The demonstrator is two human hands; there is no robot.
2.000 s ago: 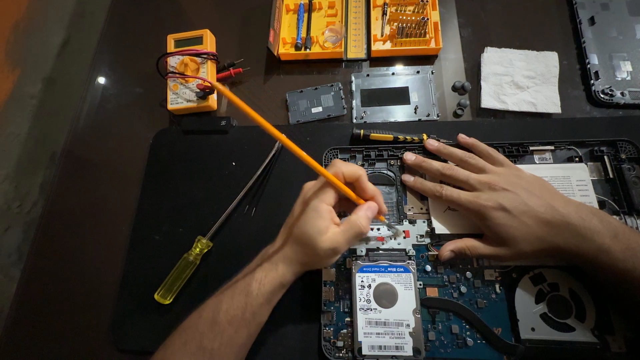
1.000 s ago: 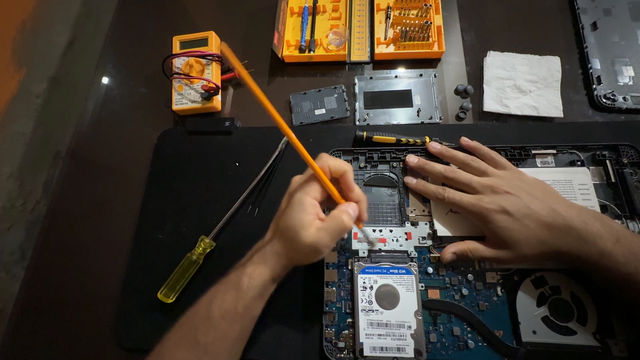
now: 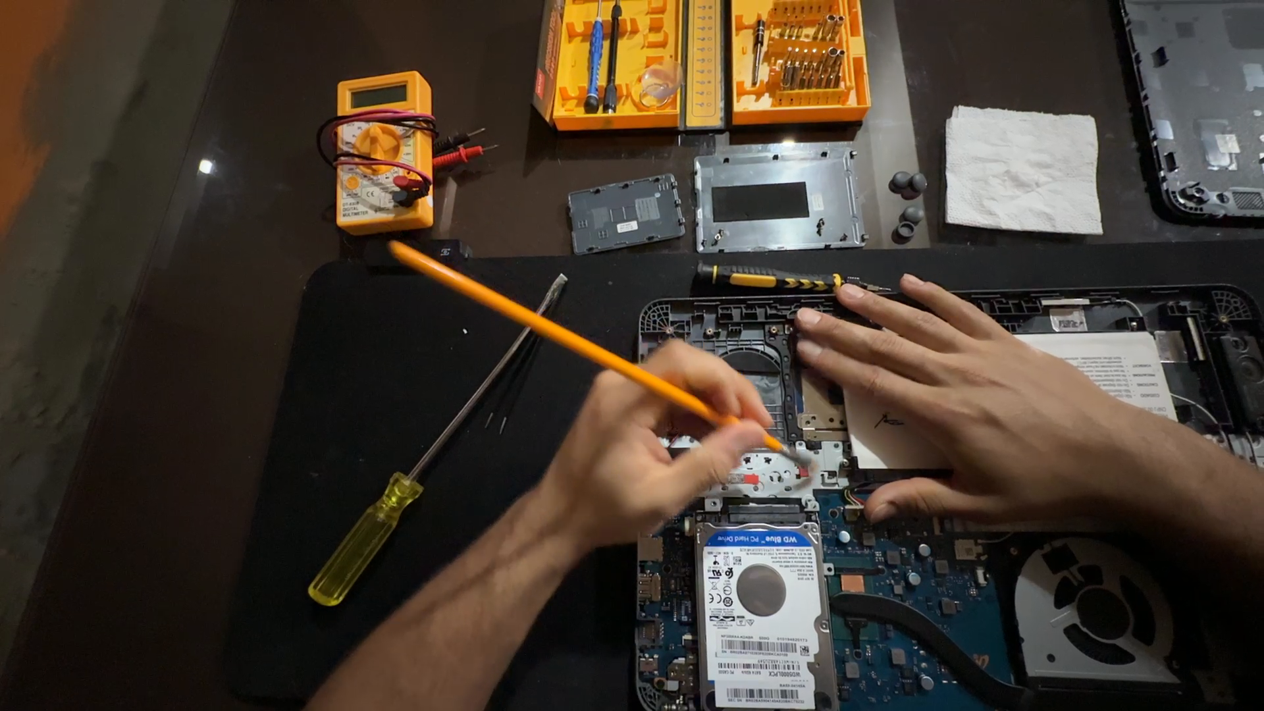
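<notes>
My left hand (image 3: 662, 444) holds a slender orange-handled brush (image 3: 583, 351). Its tip meets a silver metal bracket (image 3: 755, 476) with red marks inside an opened laptop (image 3: 918, 622). Fingers spread, my right hand (image 3: 948, 405) rests palm down over the laptop's battery (image 3: 1096, 365), with its fingertips at the laptop's upper edge. Below the bracket lies a WD Blue hard drive (image 3: 760, 612). A cooling fan (image 3: 1096, 617) sits at the lower right, beside the blue circuit board (image 3: 913, 578). Near my right fingertips is a black and yellow precision screwdriver (image 3: 770, 279).
On the black mat (image 3: 395, 365) lies a screwdriver with a yellow handle (image 3: 365, 538). Beyond stand a multimeter (image 3: 385, 153), an orange tool case (image 3: 800, 59), two cover plates (image 3: 775, 202), rubber feet (image 3: 907, 202), a white cloth or tissue (image 3: 1022, 170) and a laptop cover (image 3: 1205, 109).
The brush tip has shifted right along the metal bracket since one second ago, and its handle leans farther over to the left. My right hand stays in place.
</notes>
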